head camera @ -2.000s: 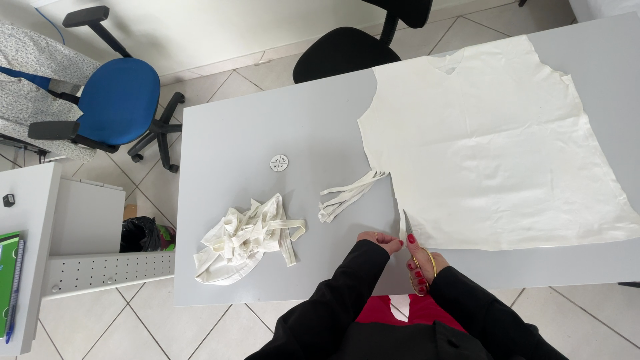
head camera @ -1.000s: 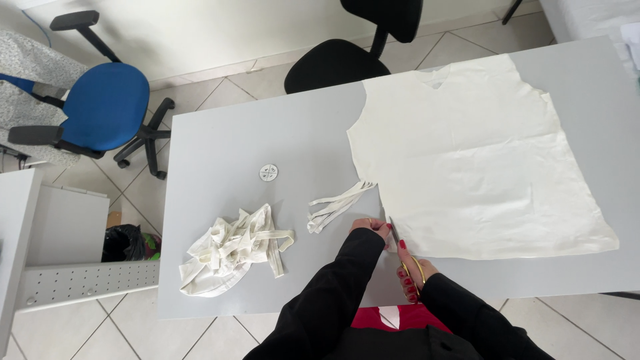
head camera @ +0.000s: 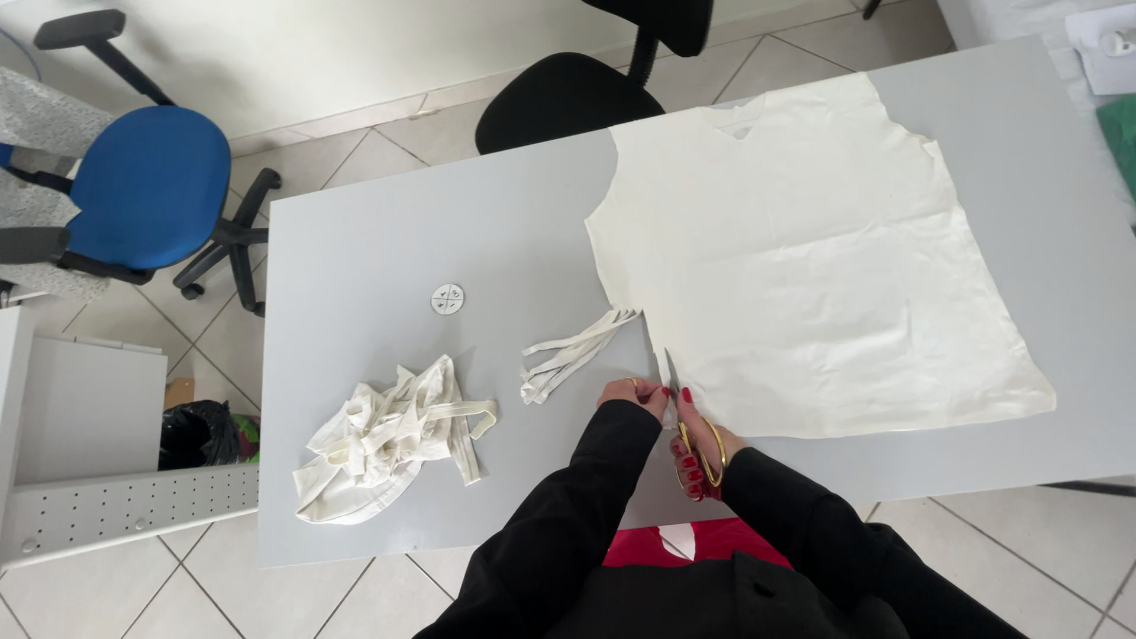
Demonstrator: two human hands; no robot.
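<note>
A cream fabric garment piece (head camera: 825, 266) lies flat on the grey table, with a notched neckline at its far edge. My right hand (head camera: 701, 448) holds gold-handled scissors (head camera: 717, 466), their blades parted at the fabric's left edge near its lower corner. A narrow strip at that edge is pinched by my left hand (head camera: 641, 395), just left of the blades. Further up the same edge, several thin cut strips (head camera: 577, 353) hang out to the left onto the table. A crumpled heap of cream fabric strips (head camera: 390, 435) rests at the table's lower left.
A round white disc with markings (head camera: 447, 299) lies on the grey table (head camera: 355, 231). Beyond the table's far edge stands a black chair (head camera: 568, 102); a blue office chair (head camera: 151, 186) is at the left. A white desk with a perforated panel (head camera: 133, 515) stands at the lower left.
The scissor blades, pointing up beside the fabric edge two seconds ago, now lie on the edge. The view has shifted somewhat. The strips and the heap have not plainly moved on the table.
</note>
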